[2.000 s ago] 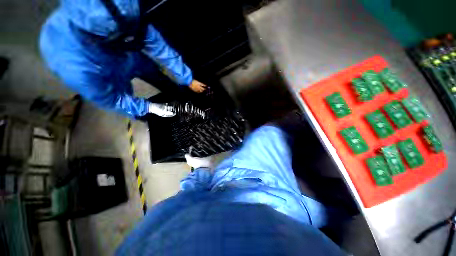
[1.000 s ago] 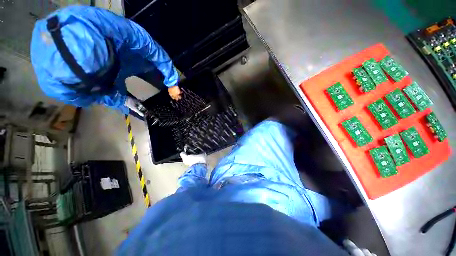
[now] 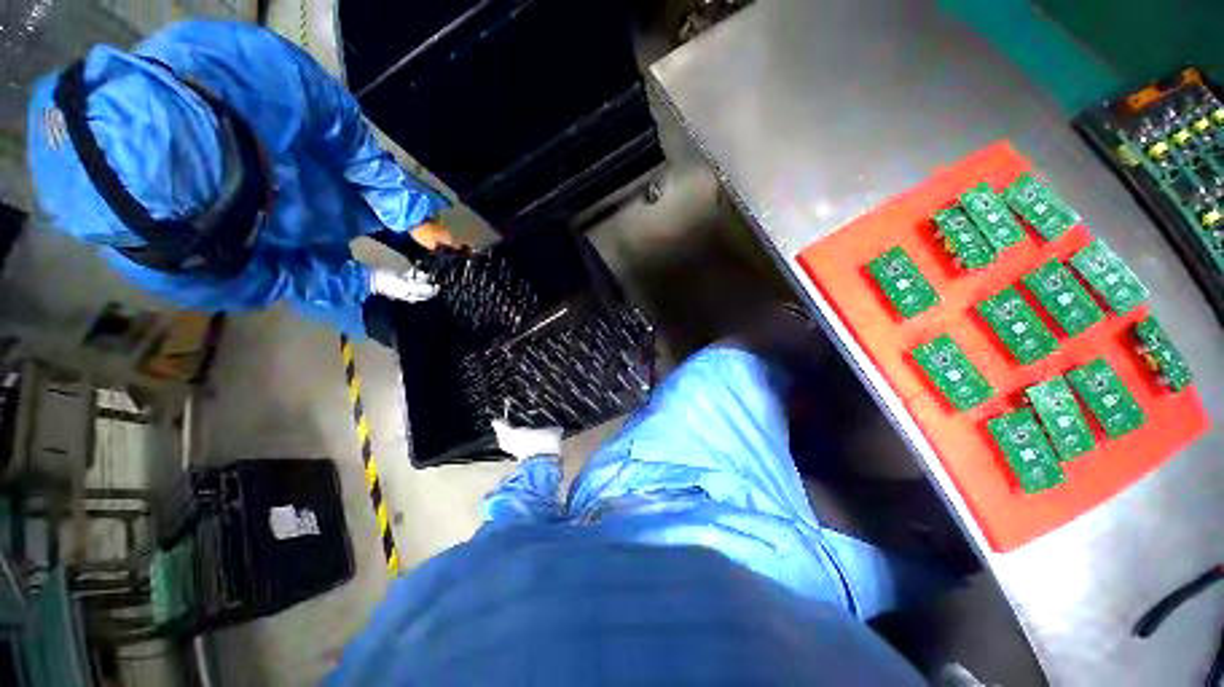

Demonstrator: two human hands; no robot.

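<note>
A deep black box (image 3: 432, 427) stands on the floor, with a dark sheet carrying rows of thin pale pin-like parts (image 3: 571, 369) inside it. My left hand (image 3: 528, 440), in a white glove, is at the box's near rim with its fingers over the edge; it looks closed on the rim, though the fingertips are small and unclear. Only a small white bit of my right hand (image 3: 956, 675) shows at the bottom edge, cut off, so what it does is hidden.
A person in a blue smock (image 3: 289, 161) bends over the box's far side, holding a second dark sheet (image 3: 486, 289). Right: metal bench (image 3: 805, 121), red foam sheet (image 3: 873, 342) with several green boards (image 3: 1024, 450), dark-handled tool (image 3: 1181, 600), black carrier (image 3: 1141, 134). Black boxes (image 3: 497, 94) stand behind.
The other person's hands and the dark sheet they hold have moved back and left over the box. My left hand stays at the near rim. My right hand appeared at the bottom edge and shows less now.
</note>
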